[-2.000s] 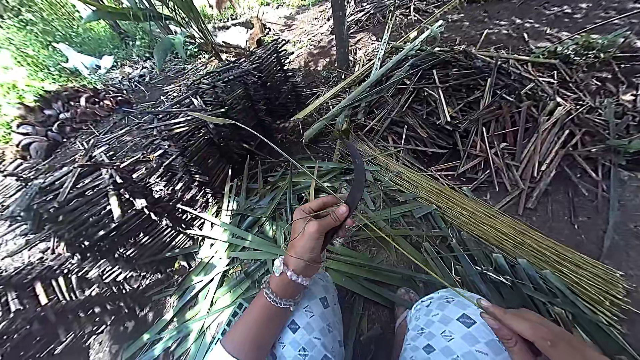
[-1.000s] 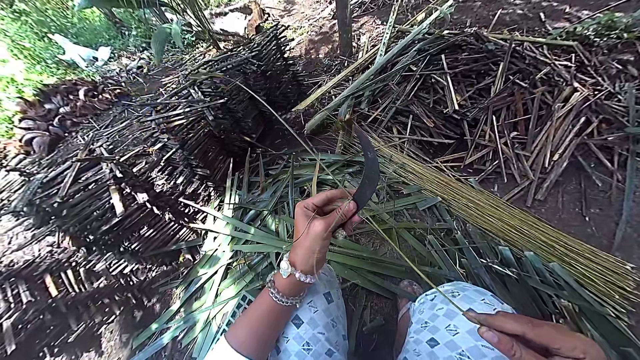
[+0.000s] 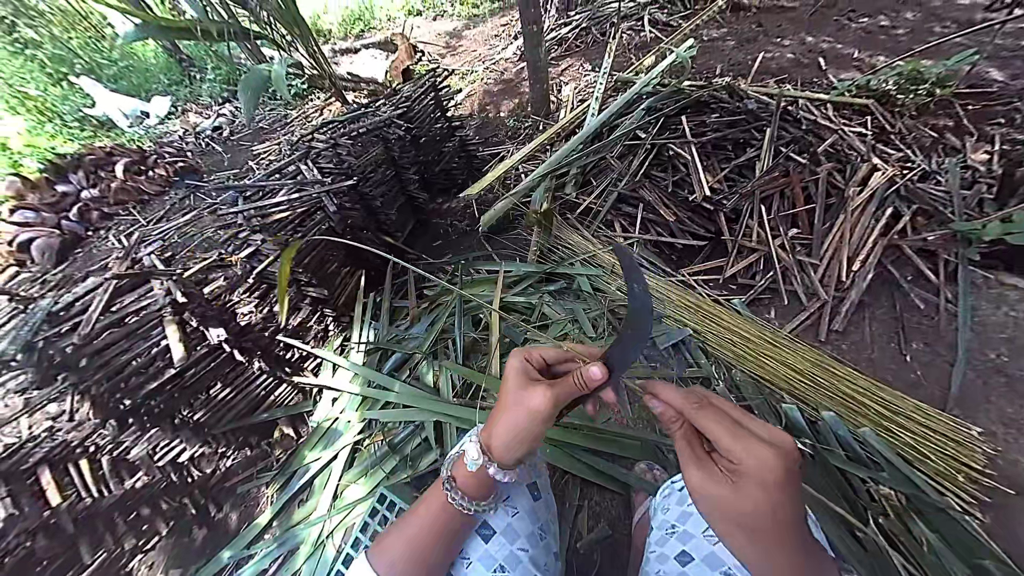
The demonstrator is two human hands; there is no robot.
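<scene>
My left hand (image 3: 552,388) grips a dark curved knife (image 3: 634,308), its blade pointing up and away from me. A thin palm-leaf midrib (image 3: 416,276) runs from the upper left down across the blade by my left fingers. My right hand (image 3: 720,440) pinches the midrib between thumb and forefinger, just right of the blade. The knife's handle is mostly hidden in my left hand. Beyond my right hand lies a bundle of yellow-green midribs (image 3: 784,360). Cut green palm leaflets (image 3: 416,400) cover the ground in front of my knees.
Piles of dark sticks (image 3: 264,320) stand on the left, and a heap of dry sticks (image 3: 800,184) lies at the right. Coconut husks (image 3: 48,216) are at the far left. A thin trunk (image 3: 534,60) rises at the back. A plastic crate's edge (image 3: 376,524) shows beside my left knee.
My right hand has moved from the lower right, up and left to beside the knife blade. My left hand stays in about the same place with the knife.
</scene>
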